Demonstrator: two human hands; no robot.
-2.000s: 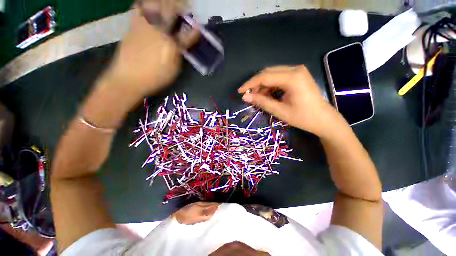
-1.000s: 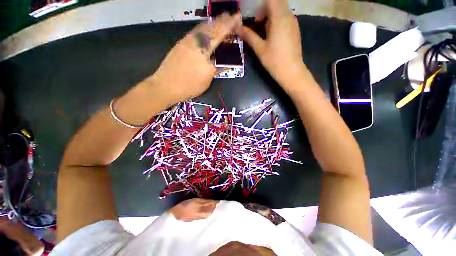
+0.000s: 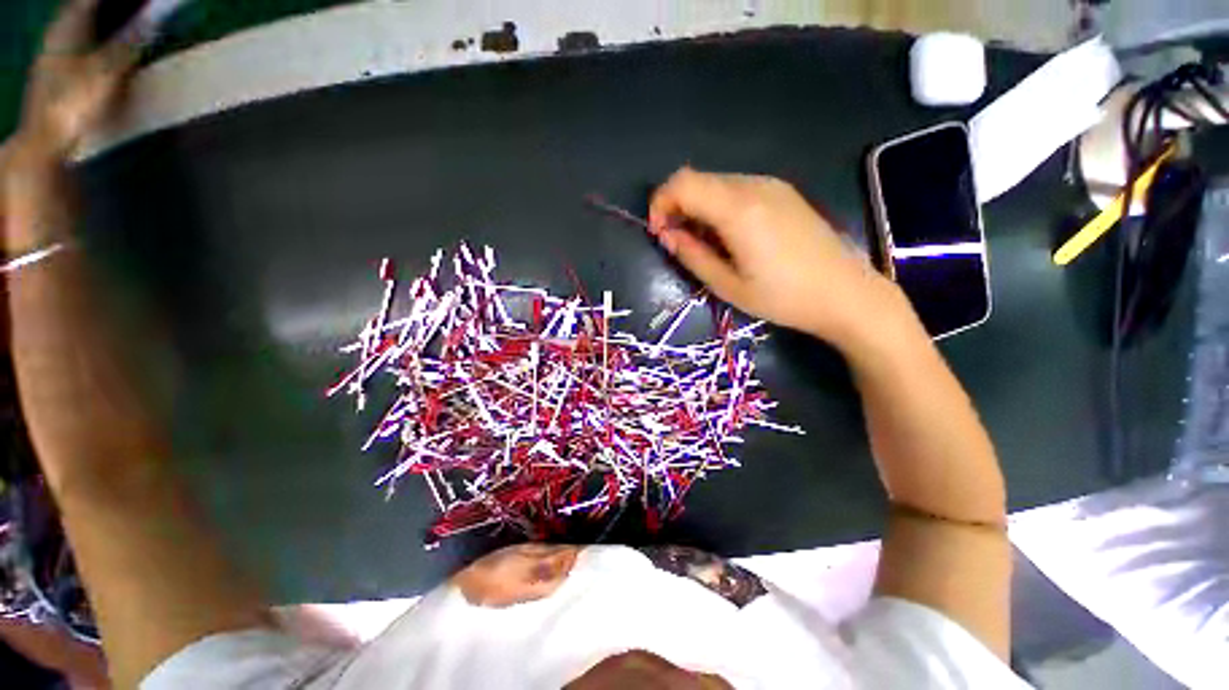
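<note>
A tangled pile of thin red-and-white parts (image 3: pixel 566 404) lies on the dark mat in front of me. My right hand (image 3: pixel 755 249) is above the pile's upper right, fingertips pinched on one thin dark reddish part (image 3: pixel 617 210) that points to the left. My left hand (image 3: pixel 74 88) is blurred at the top left, reaching over the whitish rail to the green belt. A dark thing shows at its fingers, partly cut off by the top edge; I cannot tell whether the hand grips it.
A smartphone (image 3: pixel 933 229) lies at the right, with a white rounded case (image 3: pixel 948 69) and a paper slip (image 3: pixel 1045 119) behind it. A yellow-handled tool (image 3: pixel 1116 209) and black cables (image 3: pixel 1186 92) lie at the far right. The whitish rail (image 3: pixel 337 51) borders the mat's far edge.
My left hand has moved from the middle to the top left. The phone unit has left the middle of the mat. My right hand has come back toward the pile, now with a thin part in its fingertips.
</note>
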